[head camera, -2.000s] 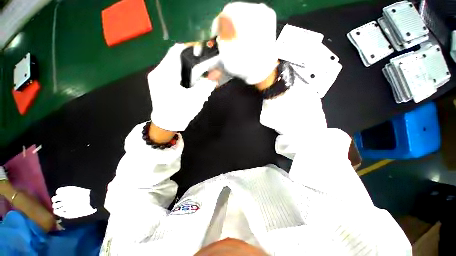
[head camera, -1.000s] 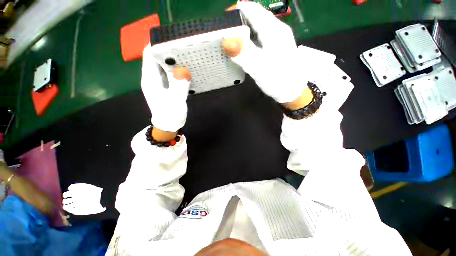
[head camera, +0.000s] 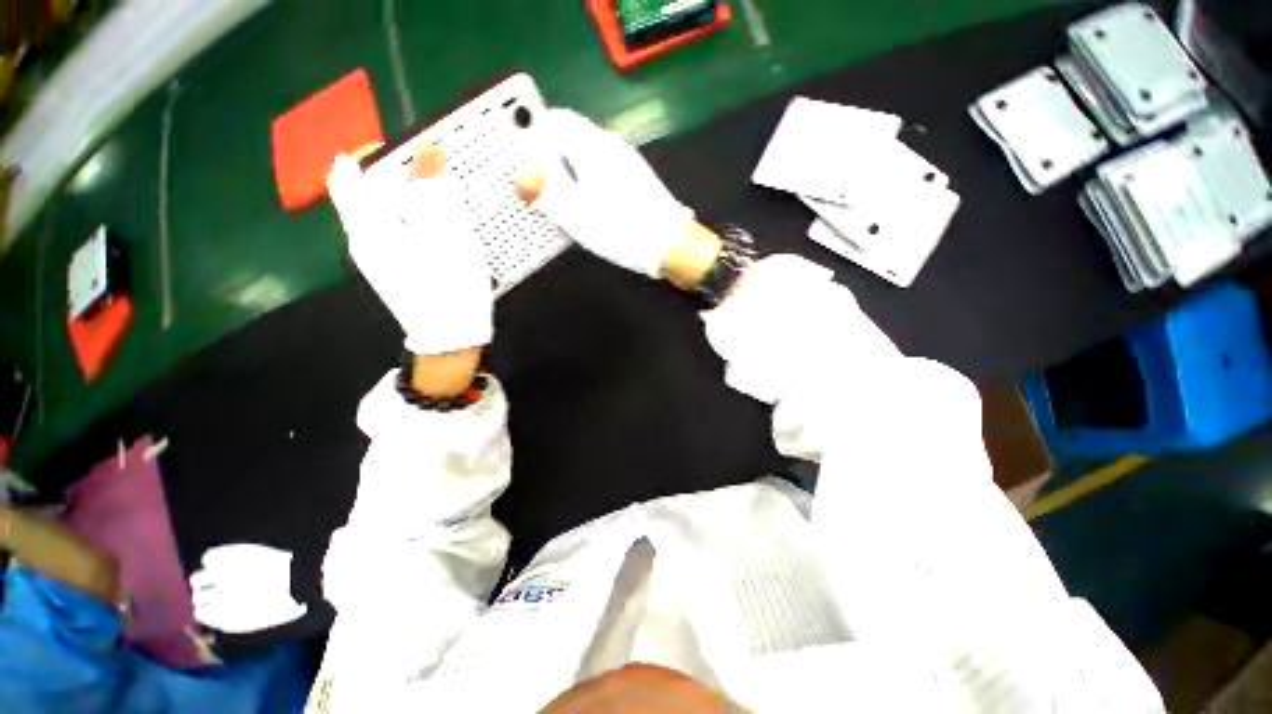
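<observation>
A covered unit with a silver-white perforated plate on top is tilted in both my hands, over the front edge of the green conveyor. My left hand, in a white glove with bare fingertips, holds its left side, with a fingertip on the plate. My right hand, gloved the same way, holds its right side, just below a dark corner dot. The hands hide parts of the plate, and the unit's black sides are hidden. An orange-red foam pad lies on the conveyor, just left of the unit.
Loose cover plates lie on the black mat; stacks stand at right. An open housing sits on a pad at the top. Another covered unit, a spare glove and a neighbour's arm are at left. A blue stool is at right.
Both hands have moved slightly left and down with the unit and turned it, so its perforated black side no longer shows. The open housing at the top has come further into view, further left.
</observation>
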